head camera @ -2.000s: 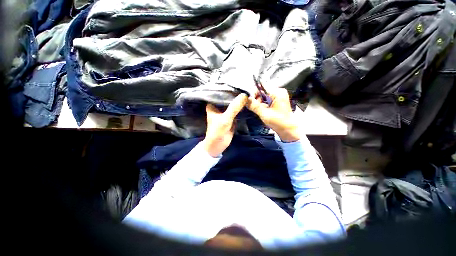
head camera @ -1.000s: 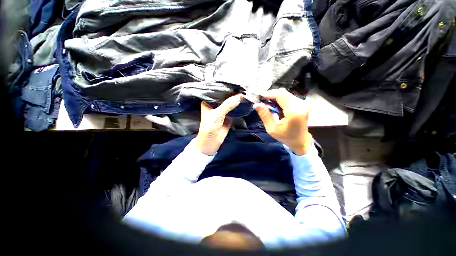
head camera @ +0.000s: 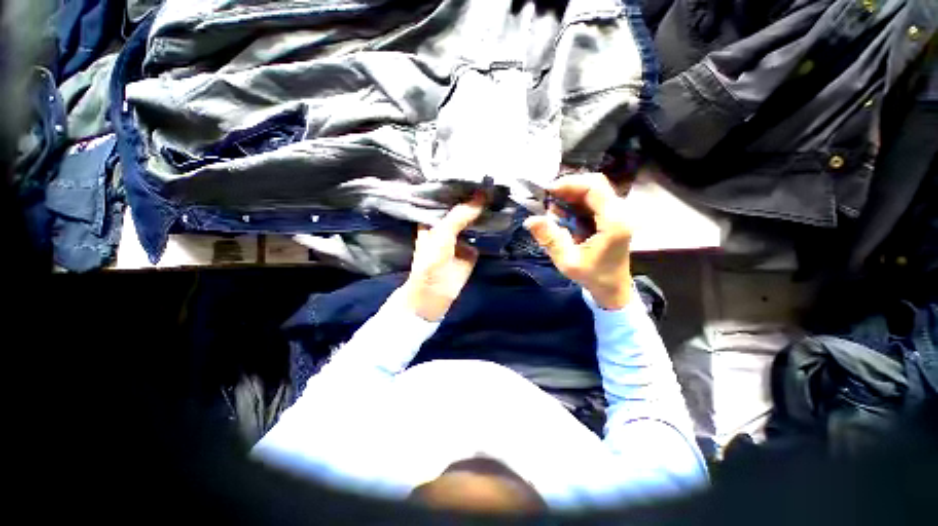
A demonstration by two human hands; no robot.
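Observation:
A denim jacket [head camera: 391,98] lies spread with its pale grey inside up. Its dark blue placket [head camera: 278,220] with small bright dots runs along the near edge. My left hand [head camera: 444,257] pinches the jacket's near edge between thumb and fingers, where a small dark piece [head camera: 494,192] shows at the fingertips. My right hand [head camera: 591,234] is just to the right, fingers curled around small snips [head camera: 564,215], blue and mostly hidden, with a short pale tip pointing toward the left hand's fingertips.
Black jackets [head camera: 761,123] with yellow buttons are piled at the right. Blue denim [head camera: 84,200] lies at the left. The pale table edge [head camera: 674,218] shows below the jackets. Dark blue garments [head camera: 360,310] cover the lap. More dark garments [head camera: 849,380] are at lower right.
The jacket has shifted slightly left and toward the top of the view. My right hand has moved right, a little away from my left fingertips, and turned. My left hand still holds the edge.

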